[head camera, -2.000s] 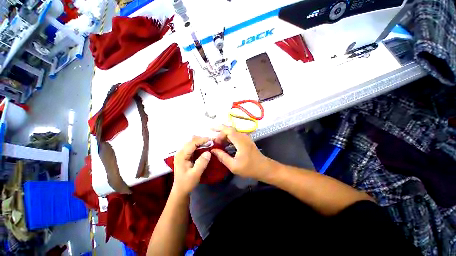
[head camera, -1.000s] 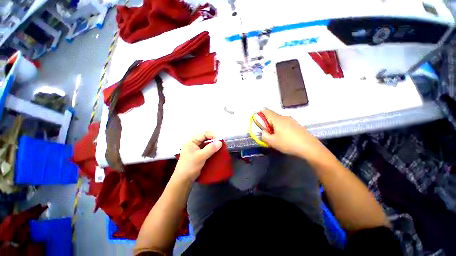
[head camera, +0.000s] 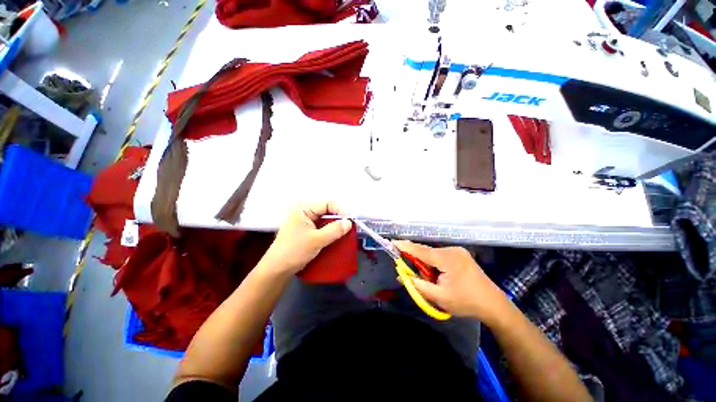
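My left hand (head camera: 308, 242) pinches a small dark-red fabric piece (head camera: 334, 257) at its upper edge, over my lap by the table's front edge. My right hand (head camera: 449, 281) holds the thread scissors (head camera: 421, 292), one yellow and one red loop. Their silver blades point up-left to the fabric's upper corner at my left fingertips. Whether the blades touch the fabric or are parted is too small to tell. Part of the fabric is hidden behind my left fingers.
White table (head camera: 298, 173) with stacked red strips (head camera: 275, 82), a brown strip (head camera: 171, 184), a red bundle (head camera: 275, 11), a phone (head camera: 476, 155) and small red pieces (head camera: 534, 137) by the JACK machine (head camera: 581, 86). Red garments (head camera: 177, 290) lie in a blue bin lower left; plaid garments (head camera: 620, 314) right.
My right hand has picked up the scissors from the table and brought their blades to the fabric. My left hand still holds the red piece. The view has shifted.
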